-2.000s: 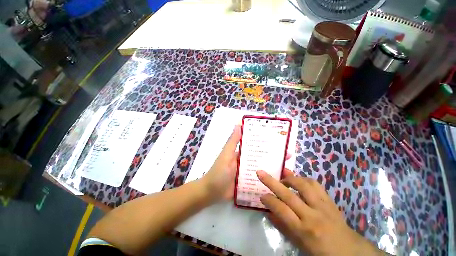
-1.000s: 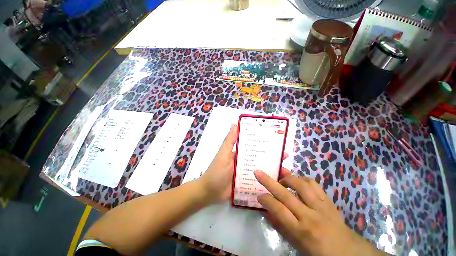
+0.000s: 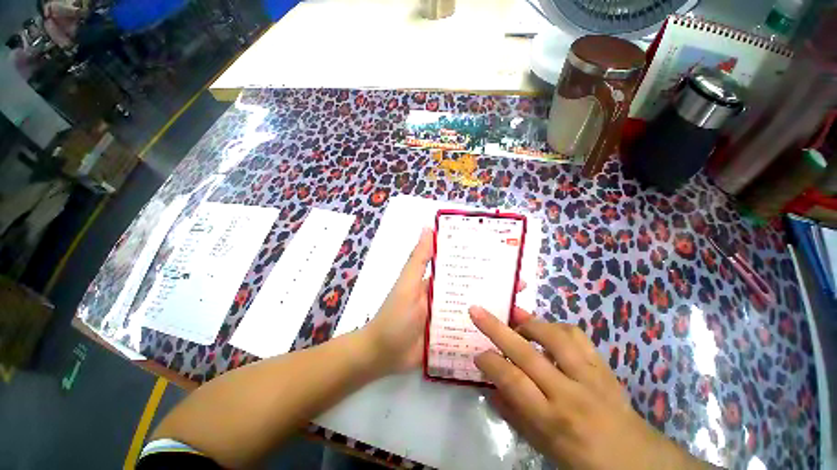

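A smartphone [image 3: 470,275] with a thin red edge shows a bright list of text lines. My left hand [image 3: 404,307] holds it from the left side, with fingertips showing at its right edge. My right hand [image 3: 560,386] is over the lower right of the phone with its fingers apart. Its index fingertip is at the screen, and it grips nothing. A blank white sheet [image 3: 385,404] lies under the phone and hands. A written sheet [image 3: 206,271] and a narrow paper slip [image 3: 294,280] lie to the left.
On the leopard-print desk [image 3: 321,147] are a picture strip [image 3: 477,135], an orange cutout [image 3: 459,167], a lidded mug [image 3: 592,101], a black flask [image 3: 684,128] and a pen [image 3: 743,268]. A fan [image 3: 619,14] and calendar [image 3: 707,55] stand behind. Blue-edged folders [image 3: 812,252] lie far right.
The view has shifted slightly, so the desk items and phone sit a little further left. My left hand still holds the phone, and my right index fingertip stays at the screen.
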